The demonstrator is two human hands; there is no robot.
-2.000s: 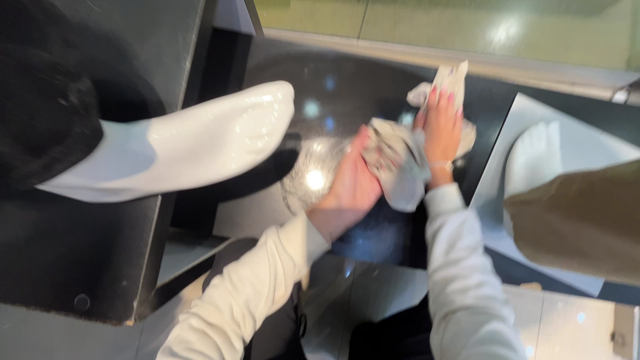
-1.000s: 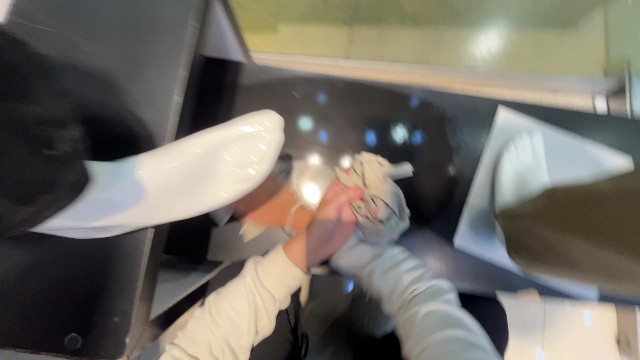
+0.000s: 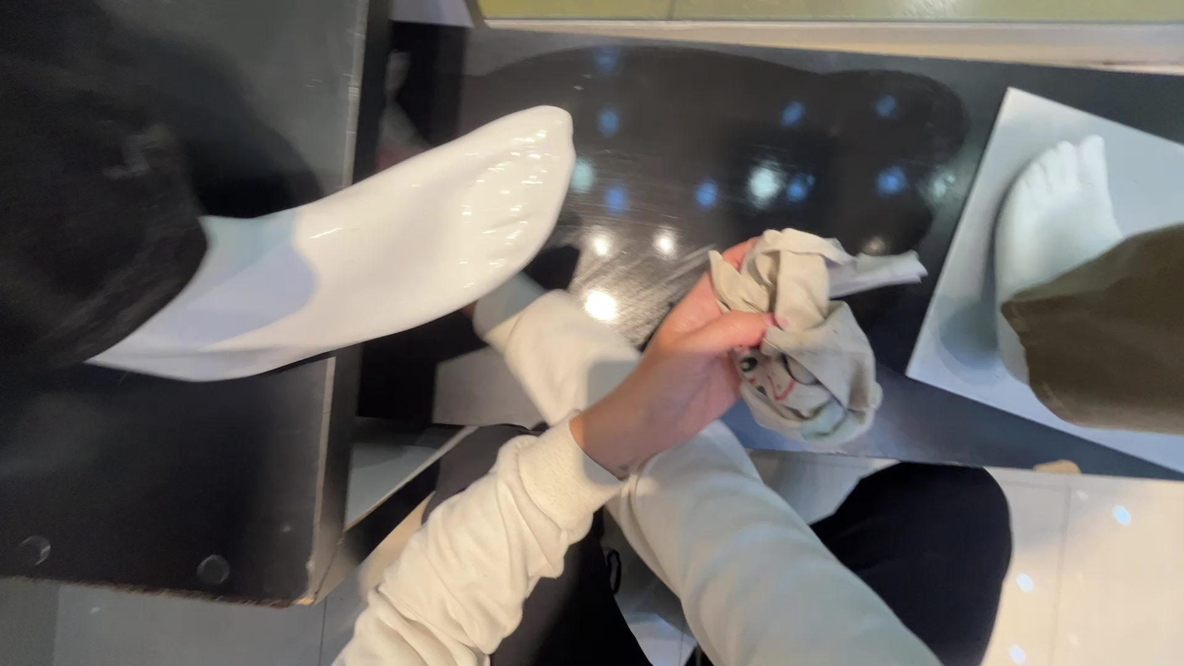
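Observation:
My left hand grips a crumpled beige cloth with a dark and red print, thumb on top, over a glossy black platform. My right forearm crosses beneath the left one and reaches to the upper left. Of my right hand only a sliver of skin shows beyond the sleeve; the rest is hidden behind a glossy white mannequin foot. Whether its fingers hold anything is not visible. The foot juts in from the left, above the platform, out of a dark trouser leg.
A black block with a worn edge stands on the left. At the right, another white mannequin foot under a brown trouser leg rests on a white board. A pale ledge runs along the far side. Tiled floor shows below.
Two seconds ago both hands were on cloth toward the right of the platform. My right hand has since moved left, under the left arm, behind the mannequin foot. The cloth is now bunched in my left hand.

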